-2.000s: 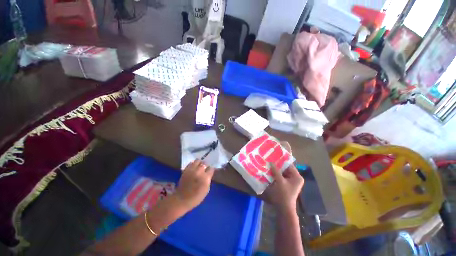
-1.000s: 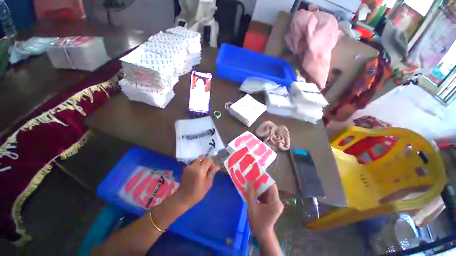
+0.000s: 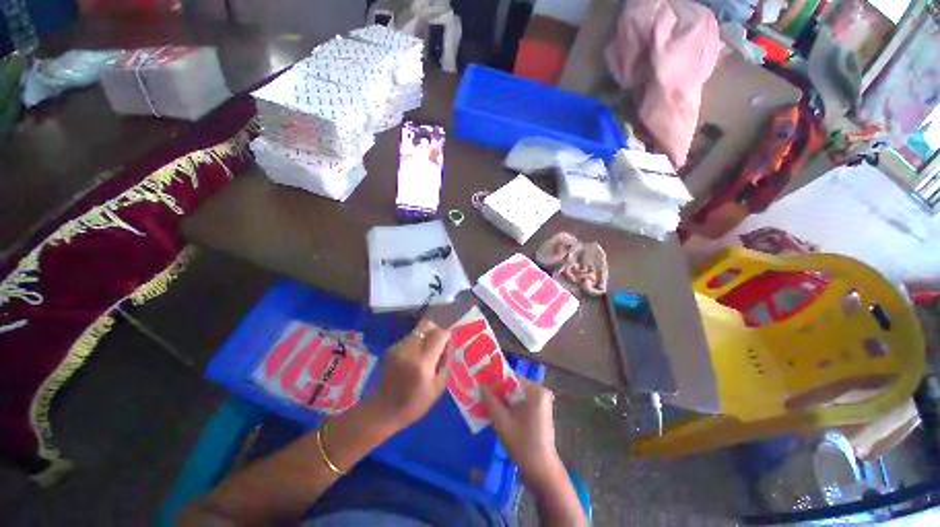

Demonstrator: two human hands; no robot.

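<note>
My left hand (image 3: 412, 373) is at the table's near edge, over the near blue tray (image 3: 433, 453), its fingers closed at the upper left of a red-and-white card (image 3: 476, 373). A pouch seems pinched there, but blur hides how far it covers the card. My right hand (image 3: 524, 420) grips the card's lower right side. A neat card pile (image 3: 528, 301) lies on the table beyond my right hand. Flat clear pouches with black print (image 3: 404, 270) lie beyond my left hand. Filled pouches (image 3: 314, 369) lie in the tray's left part.
A lit phone (image 3: 420, 170), a small white stack (image 3: 521, 208) and a beige coiled bundle (image 3: 573, 261) stand farther back. A dark phone (image 3: 643, 345) lies at the right edge. Tall white stacks (image 3: 320, 103), the far blue tray (image 3: 536, 111) and wrapped bundles (image 3: 624, 194) are behind. A yellow chair (image 3: 814, 350) is right.
The red pile was in my right hand two seconds ago and now lies on the table. My right hand has moved left and down with a card, which is now close against my left hand.
</note>
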